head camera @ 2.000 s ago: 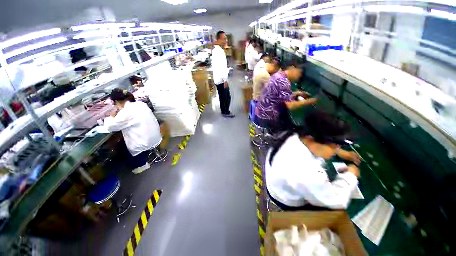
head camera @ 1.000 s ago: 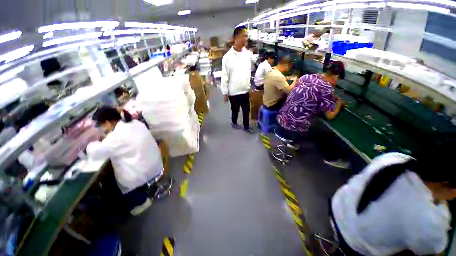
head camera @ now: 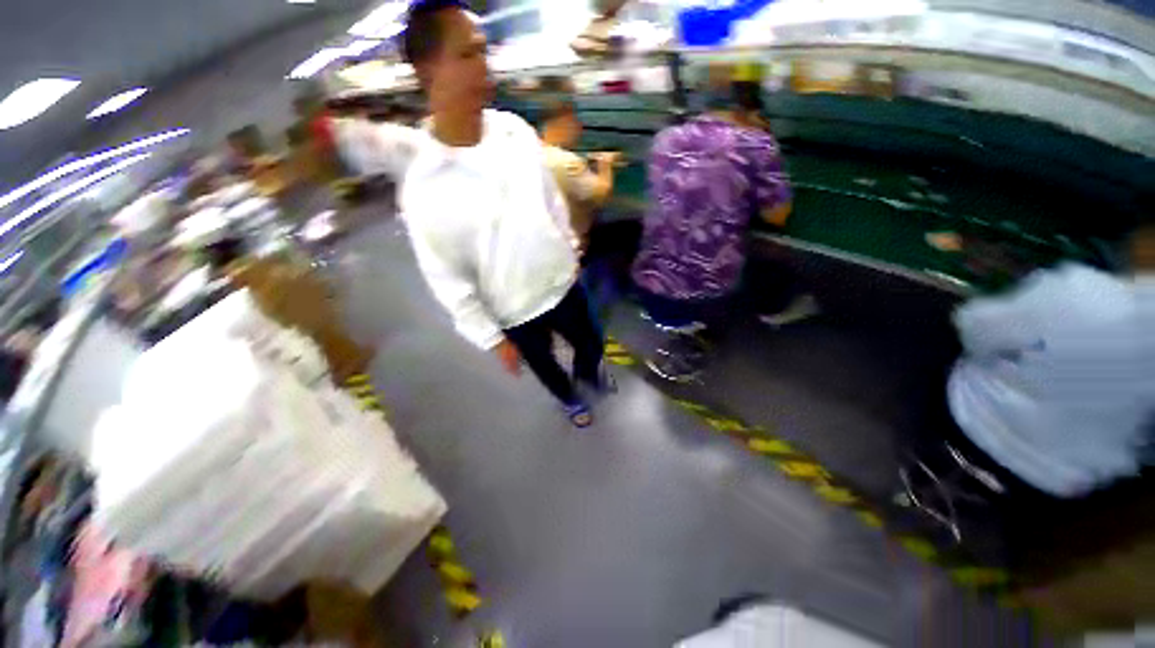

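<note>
Neither of my hands can be made out. A white shape with a dark edge (head camera: 792, 629), possibly part of my own smock, is cut off by the bottom edge. Nearest ahead in the aisle, a person in a white top (head camera: 488, 222) and dark trousers stands upright. To the left, a tall block of stacked white foam trays (head camera: 260, 468) looks tilted in the view. The picture is blurred.
A green belt (head camera: 874, 215) runs along the right, with small pieces on it. Workers in a purple patterned top (head camera: 712, 209) and a pale top (head camera: 1058, 373) sit beside it on stools. Yellow-black floor tape (head camera: 804, 471) edges the aisle. A brown carton (head camera: 298, 298) stands behind the trays.
The view has tilted and moved forward along the aisle. The standing person and white tray stack appear larger and further left. A white shape has entered at the bottom edge.
</note>
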